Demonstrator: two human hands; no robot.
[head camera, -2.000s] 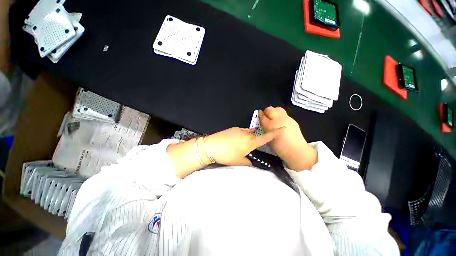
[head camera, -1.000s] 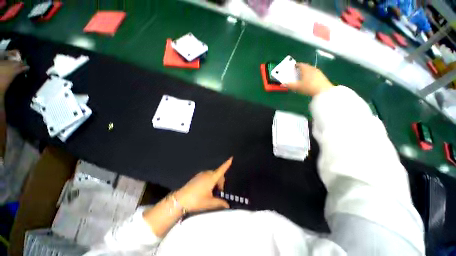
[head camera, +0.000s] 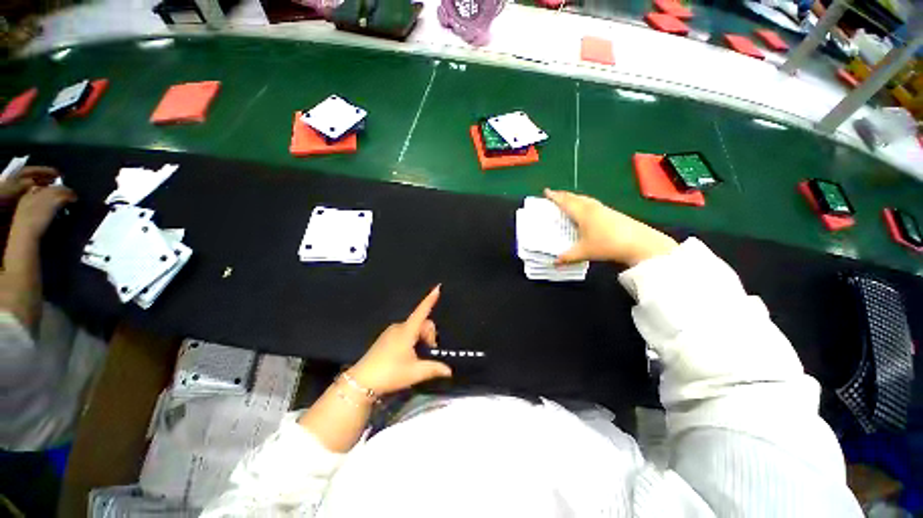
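Observation:
My right hand is at the right stack of white cover plates, thumb and fingers around the top plate's right and far edges. Whether that plate is lifted is unclear. My left hand is low over the mat, index finger extended, with a short black strip with white dots sticking out from between thumb and fingers. A low pile of plates with dark corner spots lies left of centre. On the green belt, a white plate rests askew on a green circuit board over a red-orange pad.
The belt carries more pads and boards. Loose covers lie at left beside another person's hands. A carton with plates is at lower left, a black mesh holder at far right.
My right hand has moved back from the belt unit to the right stack, leaving a white plate on that unit. My left hand still holds the strip. The belt units have shifted left.

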